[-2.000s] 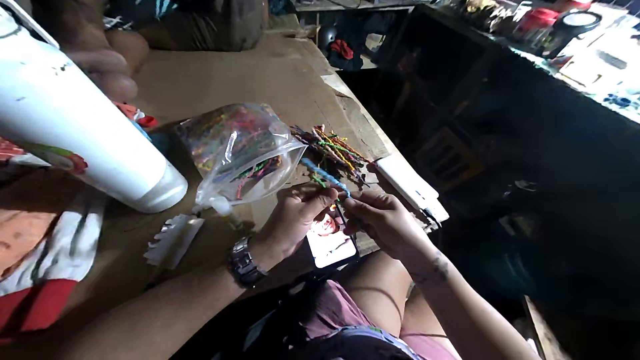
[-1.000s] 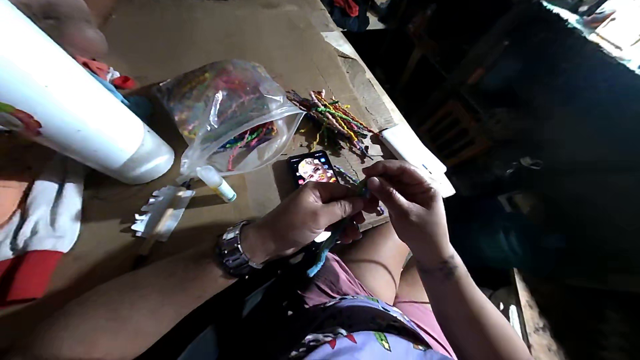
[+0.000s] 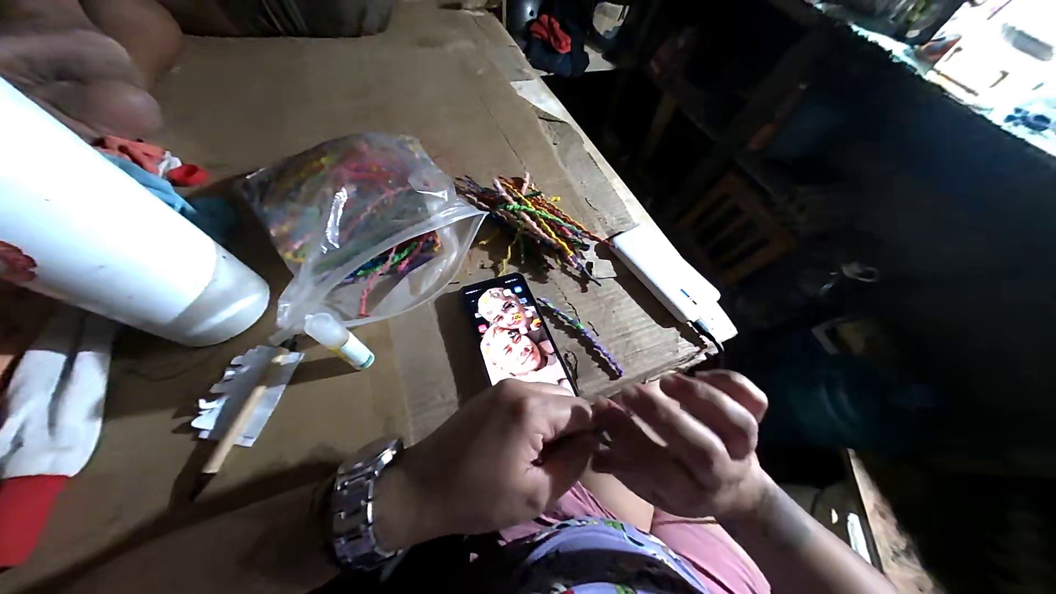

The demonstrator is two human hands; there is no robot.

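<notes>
My left hand (image 3: 495, 458), with a metal-band watch (image 3: 363, 503) on its wrist, is closed at the fingertips against my right hand (image 3: 689, 441), above my lap. Whether a cord lies between the fingertips is hidden. Just beyond them a smartphone (image 3: 516, 334) lies lit on the cardboard, and right of it lies one purple and green braided cord (image 3: 582, 337). Farther back is a loose pile of multicoloured braided cords (image 3: 536, 219). Left of the pile, an open clear plastic bag (image 3: 363, 214) holds many more cords.
A small capped tube (image 3: 338, 340) and a pencil (image 3: 243, 412) on torn paper (image 3: 285, 388) lie left. A large white cylindrical container (image 3: 107, 231) leans in from the left. A white rectangular device (image 3: 668, 276) with a cable sits at the cardboard-covered surface's right edge. Another person's foot (image 3: 78, 74) is at upper left.
The blue cord seen between my hands two seconds ago no longer shows there. My hands have moved off the phone, which is now mostly uncovered, with a purple and green cord visible beside it.
</notes>
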